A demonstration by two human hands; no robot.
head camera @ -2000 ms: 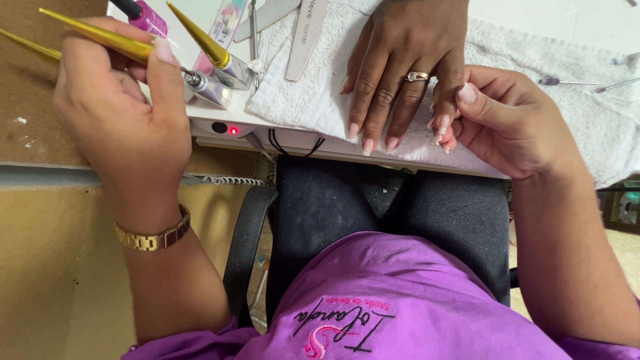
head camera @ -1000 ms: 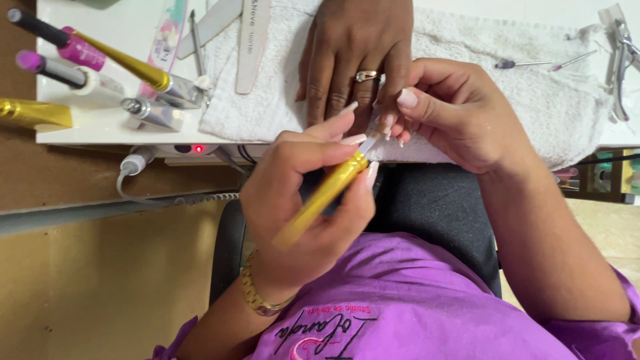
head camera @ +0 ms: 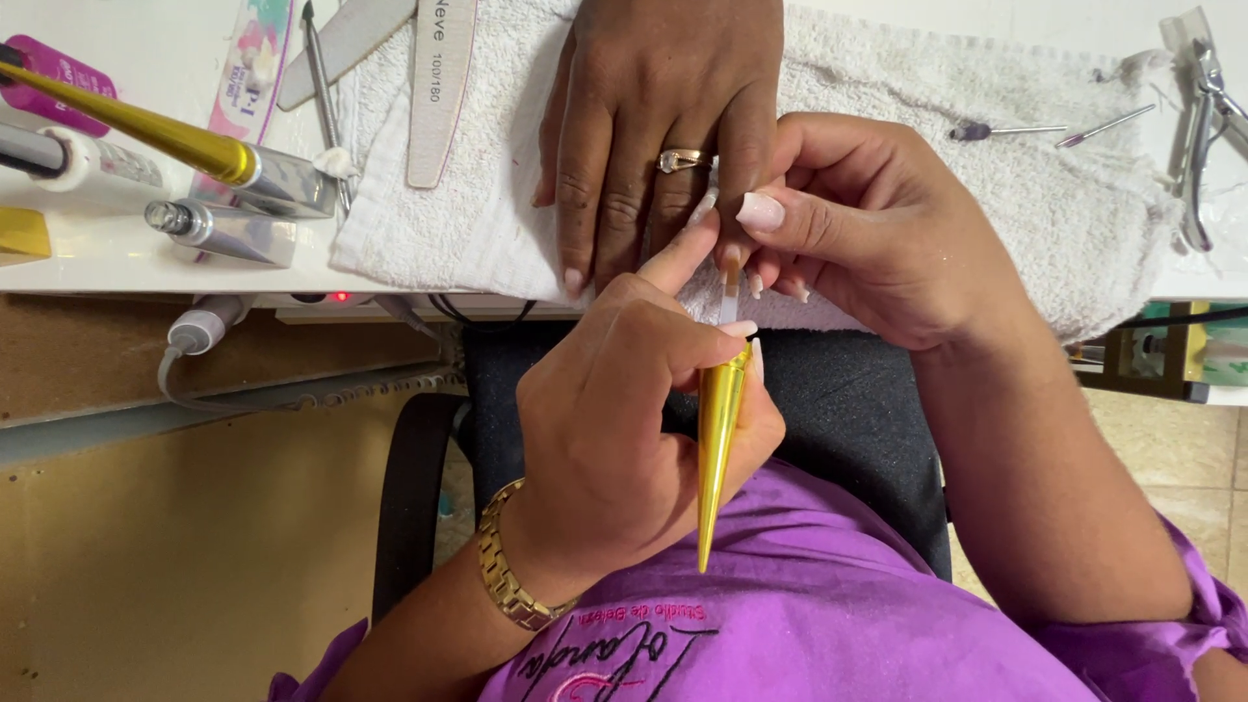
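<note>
My left hand (head camera: pixel 634 419), with a gold watch at its wrist, grips the tapered gold handle (head camera: pixel 720 439) of a nail brush. The flat bristles (head camera: pixel 731 283) meet a fingernail of another person's hand (head camera: pixel 663 127), which lies palm down on a white towel (head camera: pixel 507 205) and wears a ringed finger. My left index finger reaches up beside that ring (head camera: pixel 682 160). My right hand (head camera: pixel 877 224) pinches the finger being brushed between thumb and fingers, from the right. An uncapped small glass bottle (head camera: pixel 239 232) stands to the left, near a bottle with a gold tapered cap (head camera: pixel 292 180).
Nail files (head camera: pixel 444 88) and a metal pusher (head camera: pixel 322 88) lie on the upper left. A magenta bottle (head camera: pixel 63 83) and a white bottle (head camera: pixel 107 171) are farther left. Small drill bits (head camera: pixel 1009 131) and cuticle nippers (head camera: pixel 1207 127) lie at right. A cable (head camera: pixel 195 336) hangs below the table edge.
My left hand has moved from the bottles at left to the other person's fingertip, carrying the gold-handled brush. My right hand has kept its hold on the finger. The view has shifted somewhat.
</note>
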